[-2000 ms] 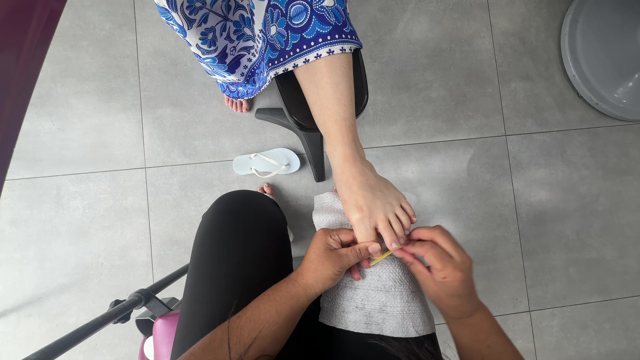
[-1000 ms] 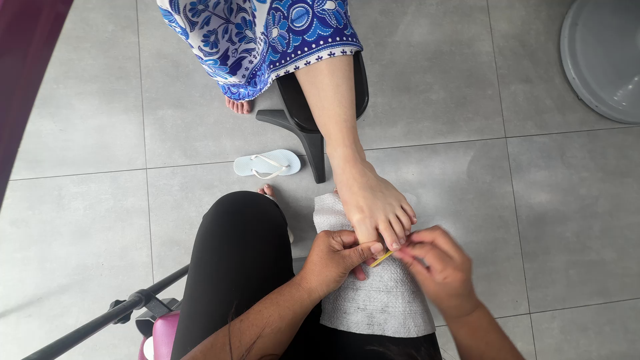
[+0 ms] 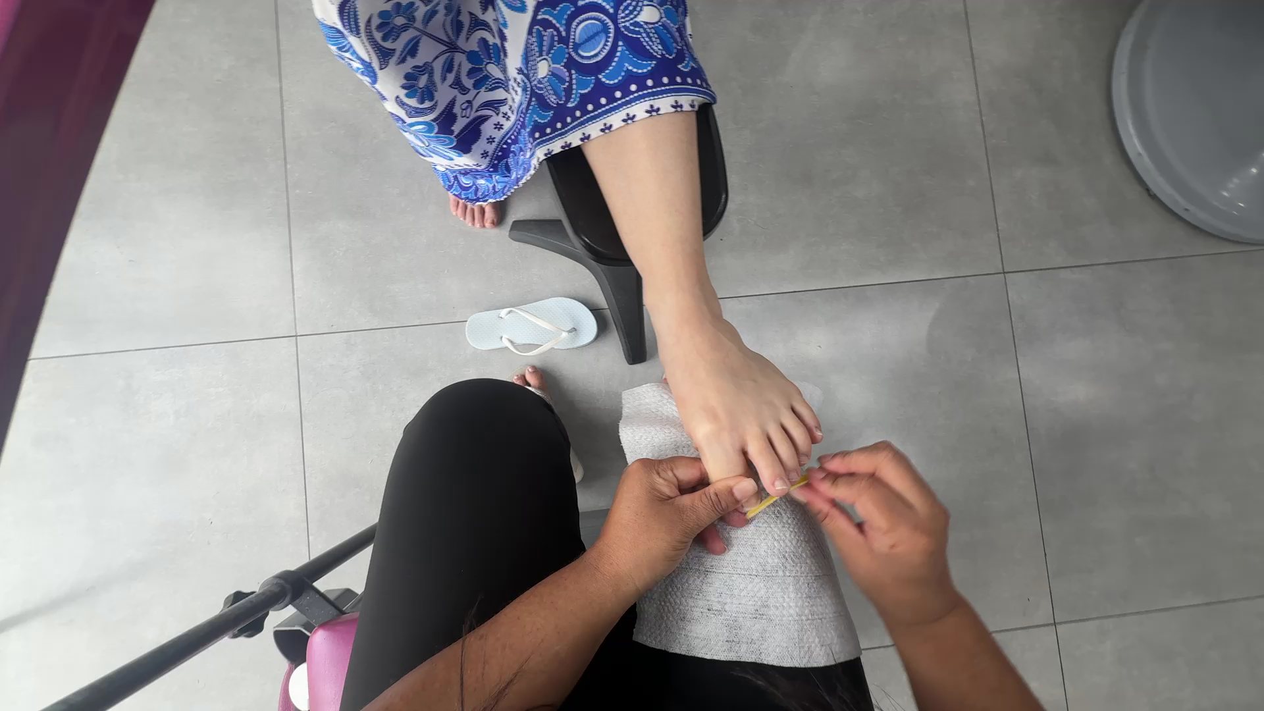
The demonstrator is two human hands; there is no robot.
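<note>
Another person's bare foot [image 3: 731,385] rests over a whitish textured towel [image 3: 741,602], which lies across my thigh. My left hand [image 3: 671,513] holds the big toe between thumb and fingers. In my right hand [image 3: 879,513] is a thin yellow stick [image 3: 765,505], pinched by the thumb and fingers; it crosses at the toe tips, and its end lies near my left fingertips. Whether it is a nail file or another tool, I cannot tell.
A black footrest or seat [image 3: 592,212] is under the person's leg, below a blue-and-white patterned garment [image 3: 553,69]. A pale flip-flop [image 3: 538,326] lies on grey floor tiles. A black bar [image 3: 207,632] and pink seat part [image 3: 331,657] are lower left; a grey round base [image 3: 1200,118] is upper right.
</note>
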